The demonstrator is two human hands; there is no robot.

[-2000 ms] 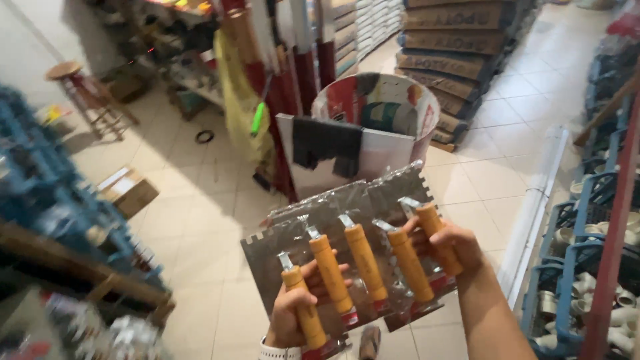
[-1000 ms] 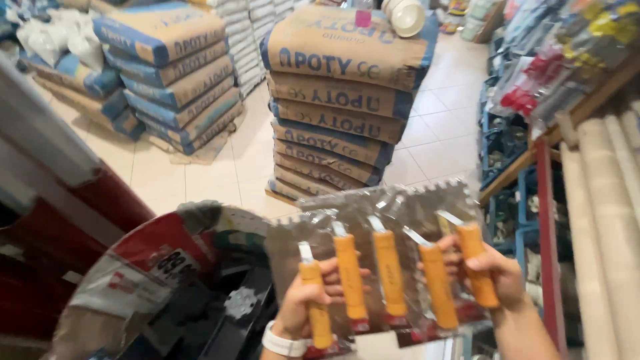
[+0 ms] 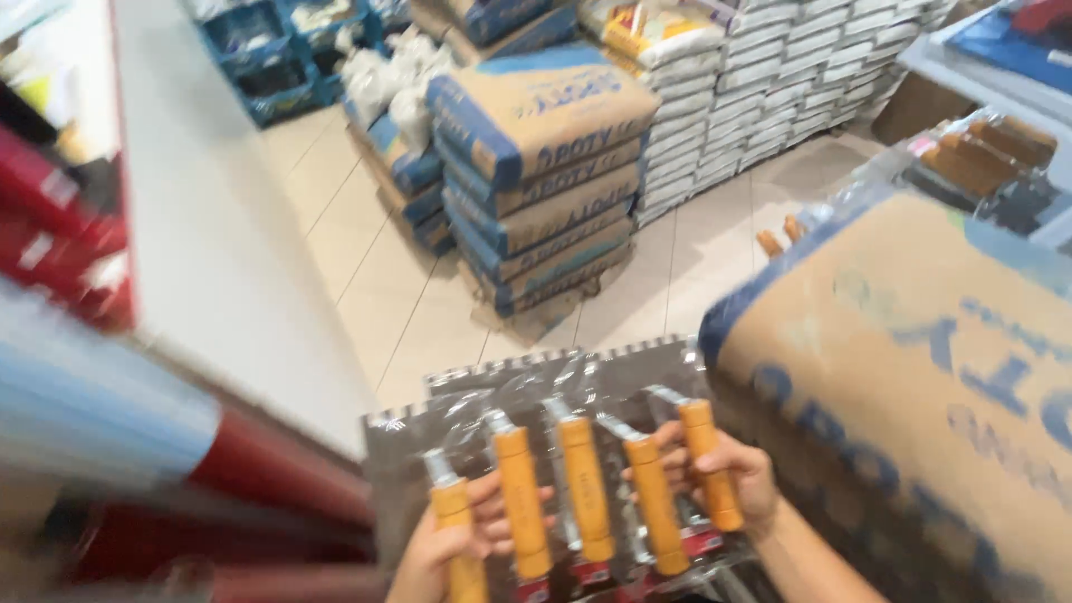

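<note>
Several notched trowels with wooden handles, wrapped in clear plastic, lie side by side in front of me at the bottom centre. My left hand (image 3: 456,536) grips the handle of the leftmost notched trowel (image 3: 452,511), its fingers reaching behind the neighbouring handle. The rightmost trowel handle (image 3: 710,469) is held in my right hand (image 3: 729,473). Between the hands stand the other handles, including a middle trowel handle (image 3: 589,490). The toothed steel blades (image 3: 389,469) overlap behind them, and red labels show at the lower ends.
A stack of cement bags (image 3: 544,167) stands ahead. Close on the right is another cement bag (image 3: 879,335), with packaged wooden-handled tools (image 3: 980,159) beyond it. White sacks (image 3: 754,92) are piled behind. A pale panel (image 3: 226,218) and red-and-white rolls (image 3: 276,469) line the left; blue bins (image 3: 268,59) are farther back.
The view has swung strongly, and the cement bags are now close on the right. Both hands keep hold of the trowels throughout. The large round bin seen earlier is out of view.
</note>
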